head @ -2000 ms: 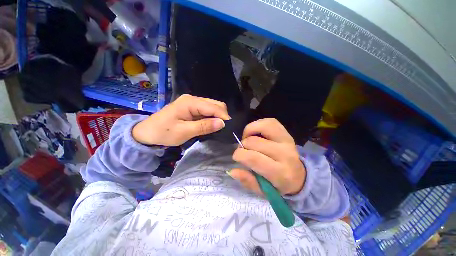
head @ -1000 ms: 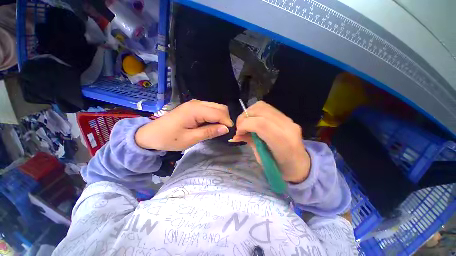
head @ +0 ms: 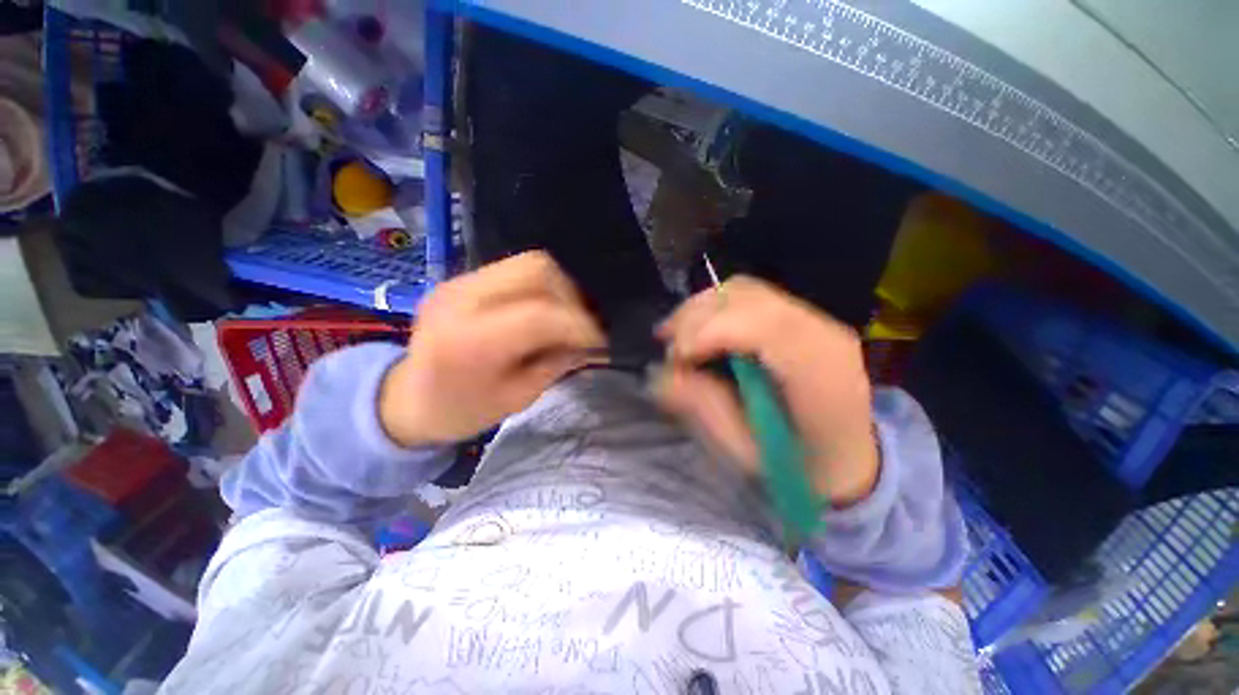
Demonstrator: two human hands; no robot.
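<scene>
My right hand (head: 788, 387), blurred, is closed around the green-handled seam ripper (head: 777, 455). Its thin metal shaft points up past my knuckles, away from the cloth. My left hand (head: 496, 340), also blurred, has its fingertips pinched at the edge of the black garment piece (head: 632, 323) in my lap. A short dark edge of cloth shows between the two hands. The fingertips of my right hand are near this edge; whether they also grip it is hard to tell. Stitches and thread cannot be made out.
The machine table's blue-trimmed front edge (head: 815, 143) with a ruler crosses above my hands. A blue basket (head: 438, 163) with cloth and cones and a red basket (head: 252, 367) are at left. Another blue basket (head: 1141, 584) with dark cloth is at right.
My hands have moved apart, left hand slightly left and right hand to the right. The seam ripper has moved right with my right hand, its shaft still pointing up.
</scene>
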